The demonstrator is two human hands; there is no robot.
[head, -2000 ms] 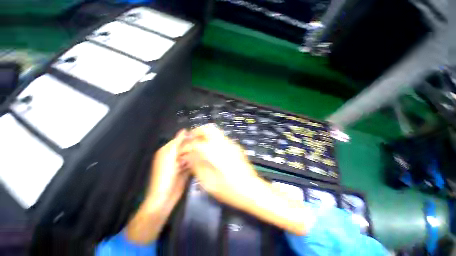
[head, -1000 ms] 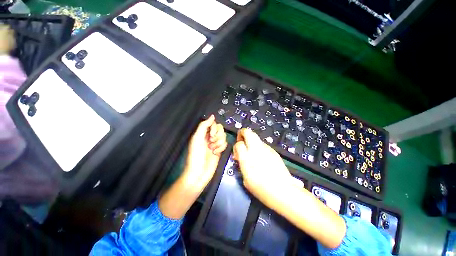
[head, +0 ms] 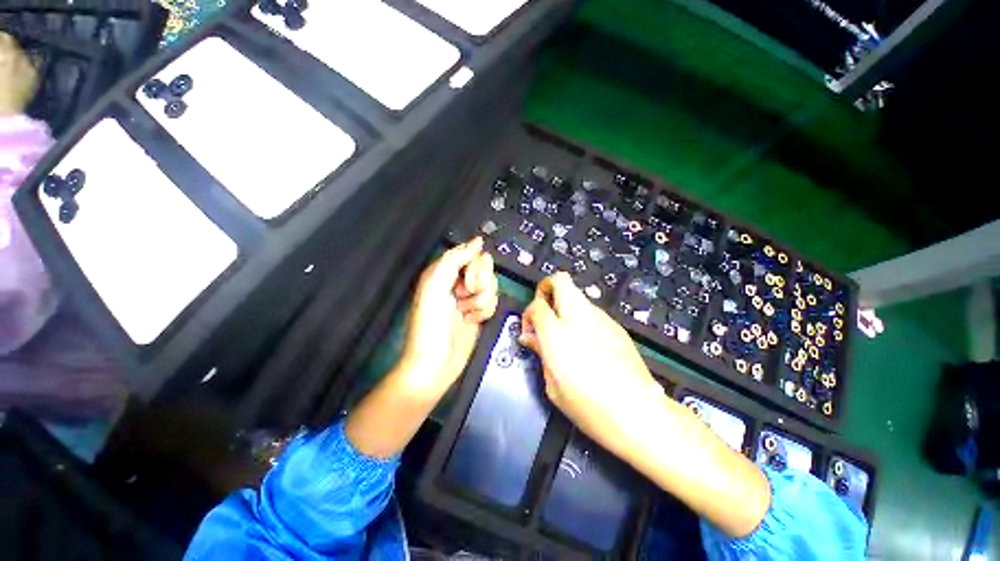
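My right hand [head: 579, 348] is over the top corner of the leftmost blue-grey phone cover [head: 499, 422], its fingertips at the camera cutout; whether they hold a part is hidden. My left hand [head: 447, 312] is raised at the near left edge of the parts tray [head: 850, 340], thumb and finger pinched together; a tiny part between them cannot be made out. The parts tray holds dark and silvery small pieces at left and gold lens rings [head: 806, 329] at right. The phone tray [head: 439, 488] holds a row of covers, partly hidden by my right arm.
A tall black tray stack [head: 318, 268] stands at left; its top tray holds white covers [head: 137, 236] with dark camera rings. A person's pink sleeve [head: 24, 230] shows at the far left. A pale metal post [head: 932, 263] and a black bin [head: 965, 422] stand at right.
My right hand has moved down from the parts tray's near edge onto the cover's camera corner. My left hand stays pinched near the tray edge. The view has shifted slightly.
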